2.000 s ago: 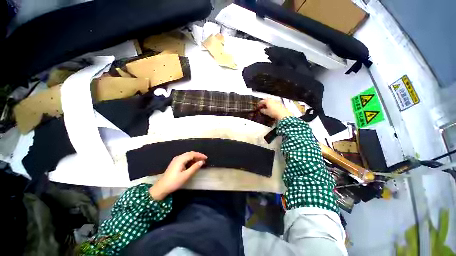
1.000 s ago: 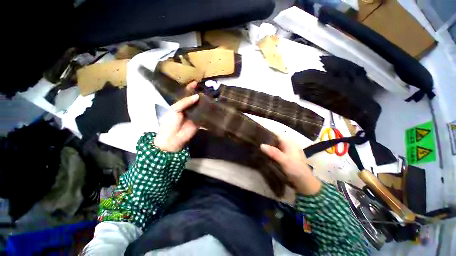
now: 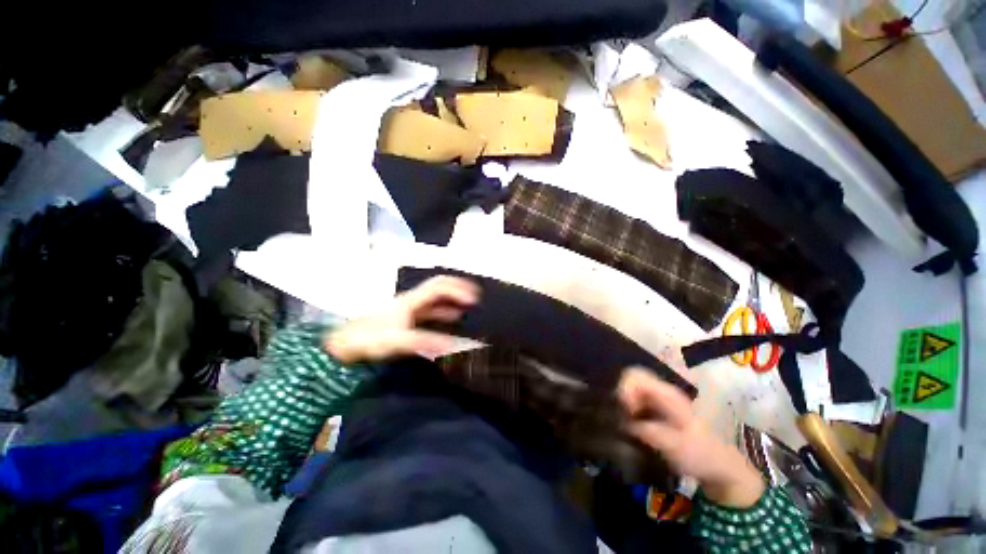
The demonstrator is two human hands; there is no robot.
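A plain black curved strip (image 3: 541,313) lies on the pale curved pad at the table's front. A plaid piece (image 3: 519,387), blurred, is at the front edge, below and partly over it. My left hand (image 3: 409,322) is blurred over the black strip's left end, thumb and fingers apart, with nothing visible between them. My right hand (image 3: 679,427) is blurred at the plaid piece's right end; its grip is unclear. Another plaid strip (image 3: 618,248) lies flat behind, check side up.
Scissors (image 3: 754,338) and a black narrow strip (image 3: 719,348) lie at right, near the iron's wooden handle (image 3: 843,467). A dark folded piece (image 3: 757,222) lies back right. Card patterns (image 3: 506,121), black cloth (image 3: 260,200) and a white strip (image 3: 337,179) lie back left.
The plaid piece, lifted between both hands a second ago, is now lower and nearer my body. My left hand's fingers have spread, and my right hand has moved down and right. The view has shifted.
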